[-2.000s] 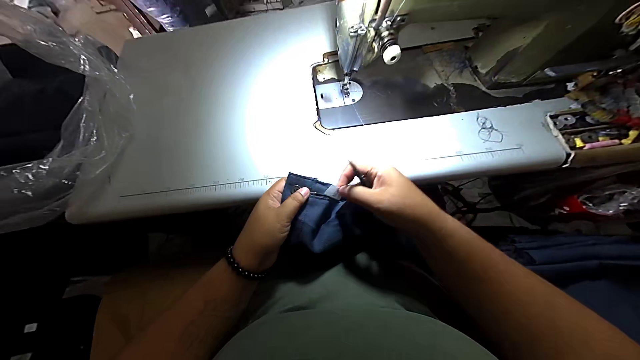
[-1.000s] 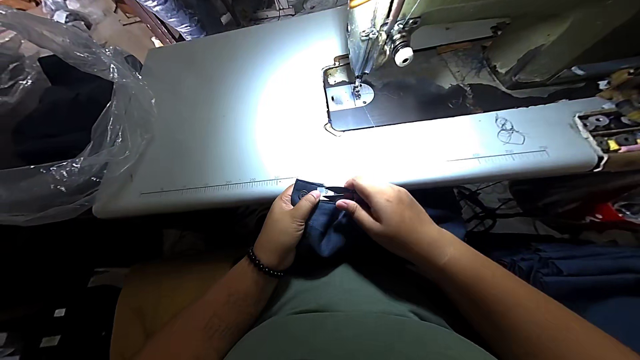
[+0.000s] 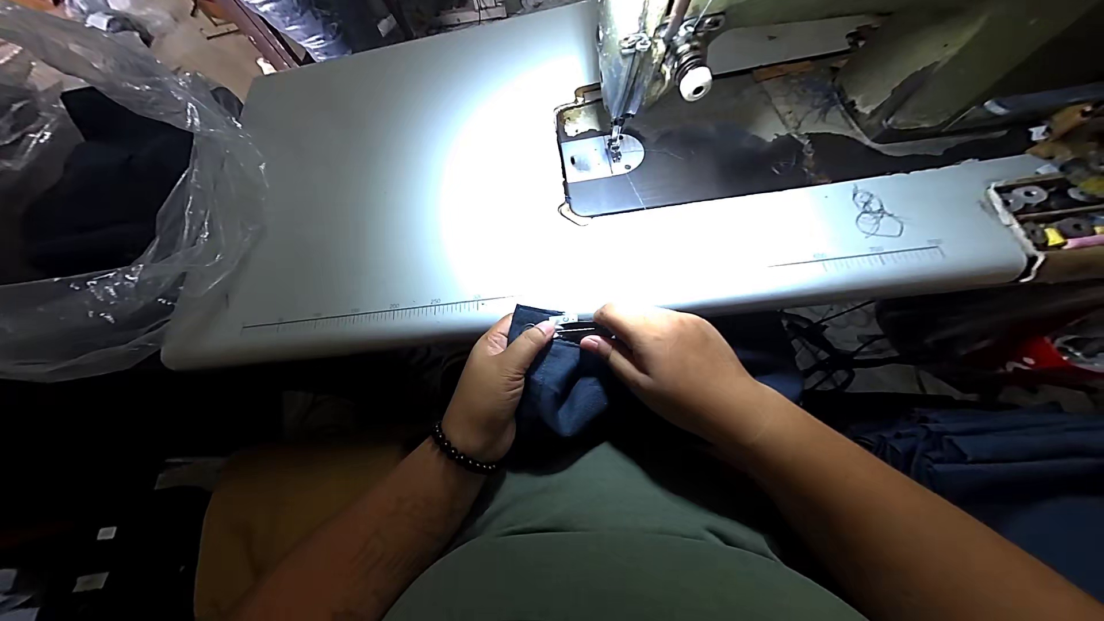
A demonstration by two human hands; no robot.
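A dark blue cloth garment (image 3: 565, 392) hangs over my lap at the front edge of the sewing table. My left hand (image 3: 496, 379) pinches its upper edge between thumb and fingers, beside a small whitish label (image 3: 565, 320). Between thumb and forefinger, my right hand (image 3: 668, 349) holds a small dark pointed tool, perhaps thread snips (image 3: 585, 329), with its tip at the label and cloth edge. Beyond the hands stands the sewing machine, its presser foot (image 3: 615, 148) over the metal needle plate (image 3: 586, 159).
A clear plastic bag (image 3: 207, 164) with dark cloth lies over the table's left end. Bobbins (image 3: 1026, 198) sit in a tray at the right edge of the sewing table (image 3: 362, 190). Folded blue cloth (image 3: 1009, 448) is stacked at lower right.
My right hand has turned from pinching at the cloth edge to holding the pointed tool against it. My left hand still grips the garment. The view has shifted slightly.
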